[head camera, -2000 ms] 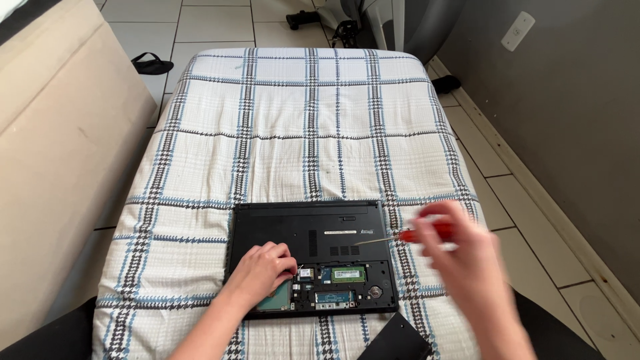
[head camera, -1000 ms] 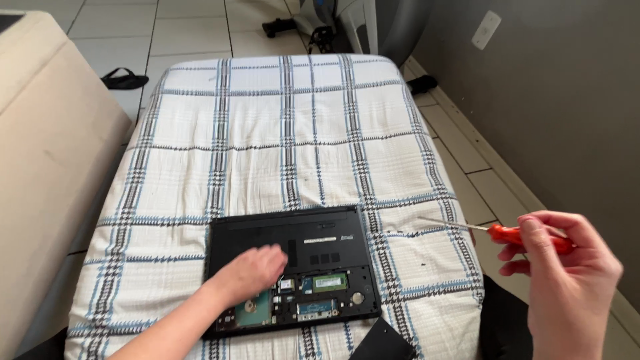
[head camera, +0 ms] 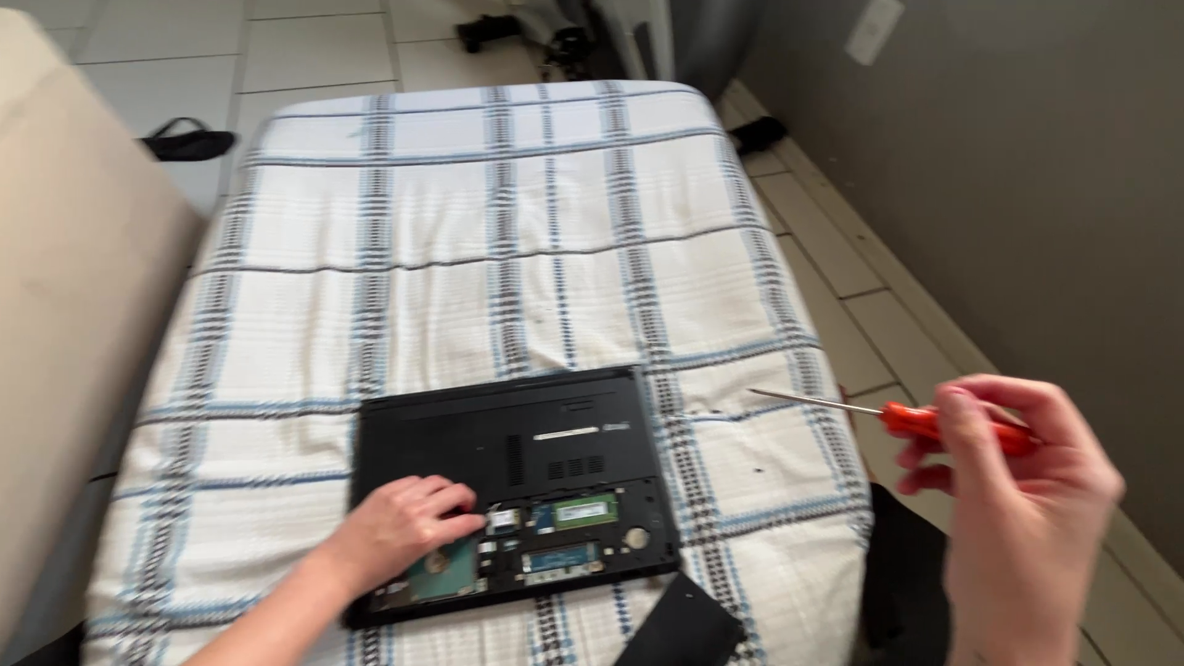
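Note:
A black laptop lies bottom up, its lower bay uncovered. Inside show a green memory module, a blue-green board, a round coin cell and a hard drive at the left. My left hand rests over the drive's upper part, fingertips by the bay's edge; whether it grips anything cannot be told. My right hand holds a screwdriver by its red handle, right of the laptop, its thin shaft pointing left. A black cover panel lies at the laptop's lower right corner.
A white, blue and black plaid cloth covers the padded surface under the laptop. A small dark speck, perhaps a screw, lies on it at the right. A beige panel stands left, a grey wall right. A black flip-flop is on the floor.
My right hand has moved away from the laptop to the right with the screwdriver. My left hand lifted from the drive area toward the laptop's middle, then came back down over the drive.

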